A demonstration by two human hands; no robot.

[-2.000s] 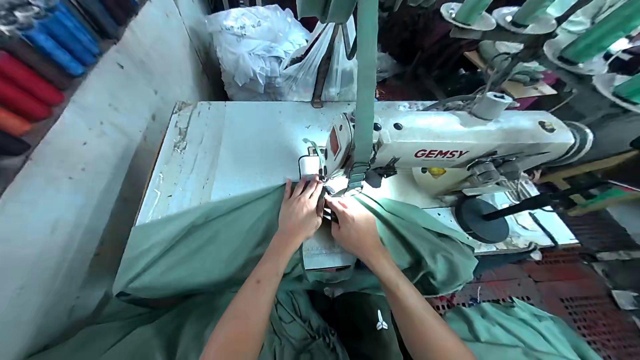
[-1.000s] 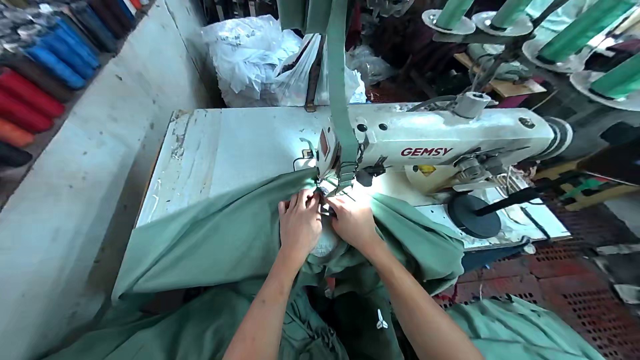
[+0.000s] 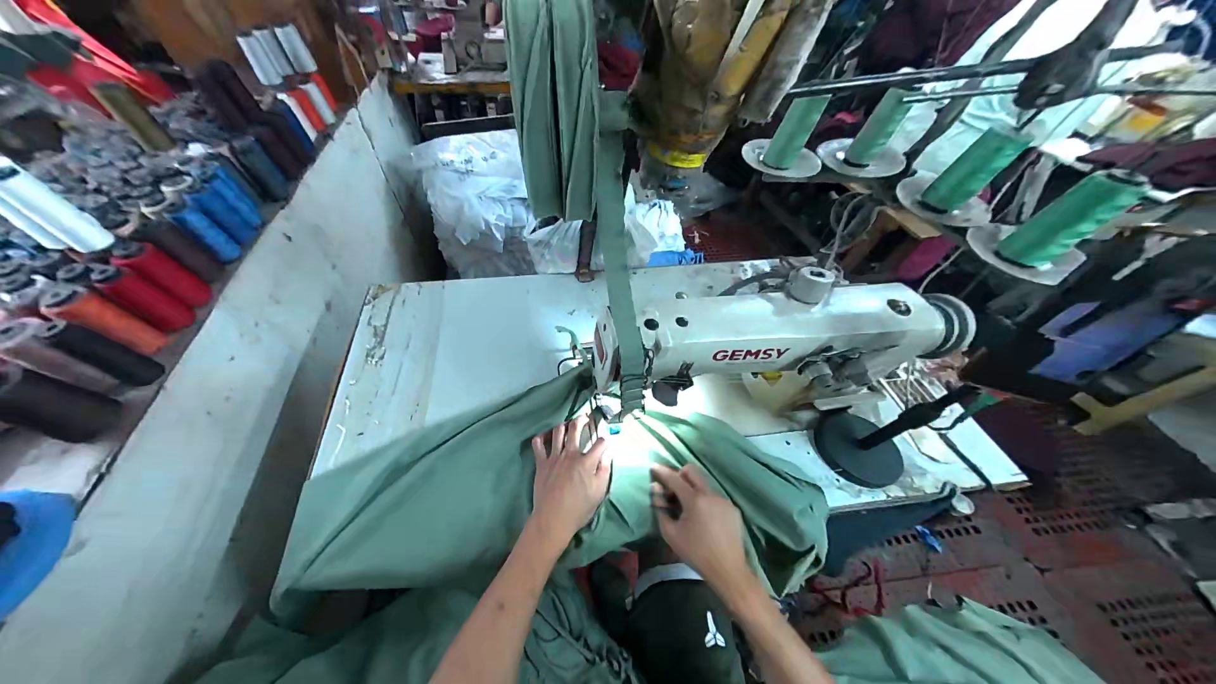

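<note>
Green fabric (image 3: 427, 494) is spread over the front of a white Gemsy sewing machine (image 3: 760, 332) and its table, and hangs down toward my lap. My left hand (image 3: 570, 480) presses on the cloth just in front of the needle area, fingers apart. To its right, my right hand (image 3: 698, 513) is on or just over the cloth with its fingers curled; a small dark thing shows at its palm, too unclear to name. A green fabric strip (image 3: 619, 275) runs down from above into the machine head by the lit presser foot.
The white table (image 3: 494, 332) adjoins a pale wall (image 3: 275, 313) at left, with thread spools (image 3: 161, 294) beyond it. Green thread cones (image 3: 1073, 218) stand at upper right. A round black lamp or magnet base (image 3: 858, 448) sits right of the cloth. Plastic bags (image 3: 475, 199) lie behind.
My right hand has drawn away from the needle area, back and to the right, and is now apart from my left hand. The view has tilted upward.
</note>
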